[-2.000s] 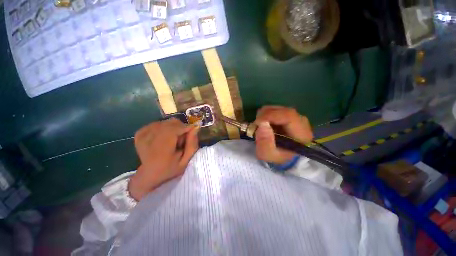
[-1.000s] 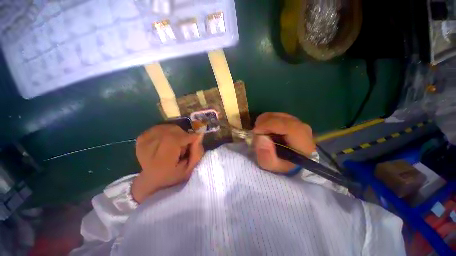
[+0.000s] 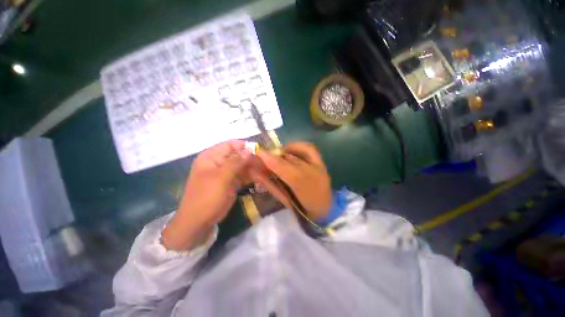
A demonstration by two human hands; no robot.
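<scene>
My left hand [image 3: 210,182] and my right hand [image 3: 306,179] are close together in front of the white blister tray [image 3: 142,151]. A small white piece with a yellow edge [image 3: 251,147], likely a cell, is pinched at my left fingertips, with my right fingers close beside it. My right hand also grips the soldering iron [image 3: 259,121], whose metal tip points up over the tray's near edge. The brown work pad [image 3: 267,203] is mostly hidden under my hands, and the small assembly cannot be made out. The tray's contents are washed out by glare.
The tip cleaner [image 3: 336,102] with metal wool stands right of the tray. Beyond it are a black station [image 3: 372,68], a square dish [image 3: 424,71] and clear plastic trays with orange spots [image 3: 489,80]. A tall white stack [image 3: 34,213] stands at left.
Both hands have left the assembly on the pad and come together above it. The iron has swung from pointing left to pointing up. The view has shifted, showing more of the tray.
</scene>
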